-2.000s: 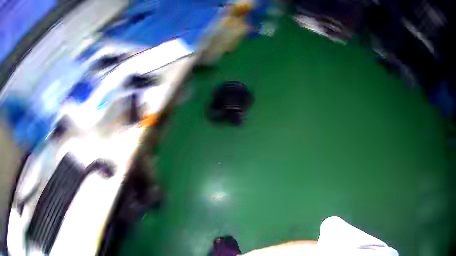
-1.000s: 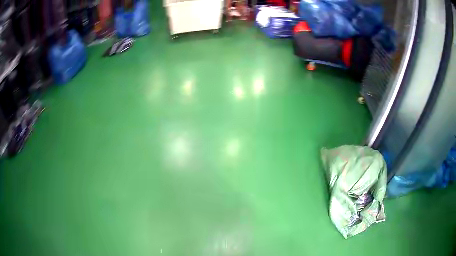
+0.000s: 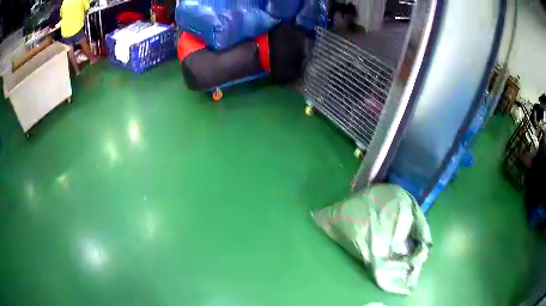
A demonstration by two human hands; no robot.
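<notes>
Neither of my hands can be made out in the picture. A small pale shape is cut off by the bottom edge, right of centre; I cannot tell what it is. A pale green sack (image 3: pixel 386 224) lies slumped on the glossy green floor (image 3: pixel 197 197), nearest in front of me to the right. Its mouth shows something dark inside. It lies close to the foot of a tall curved-looking glass panel (image 3: pixel 443 101).
A wire mesh cart (image 3: pixel 350 80) stands behind the sack. Blue bags (image 3: pixel 230 24) lie on a black-and-red bale (image 3: pixel 230 63) on a trolley. A blue crate (image 3: pixel 140 48), a white wheeled tub (image 3: pixel 41 86) and a person in a yellow shirt (image 3: pixel 73 17) are at the back left.
The view has swung from the white desk to the open floor, then further right. The sack, bale and tub now appear further left. The person and more of the glass panel have come into view.
</notes>
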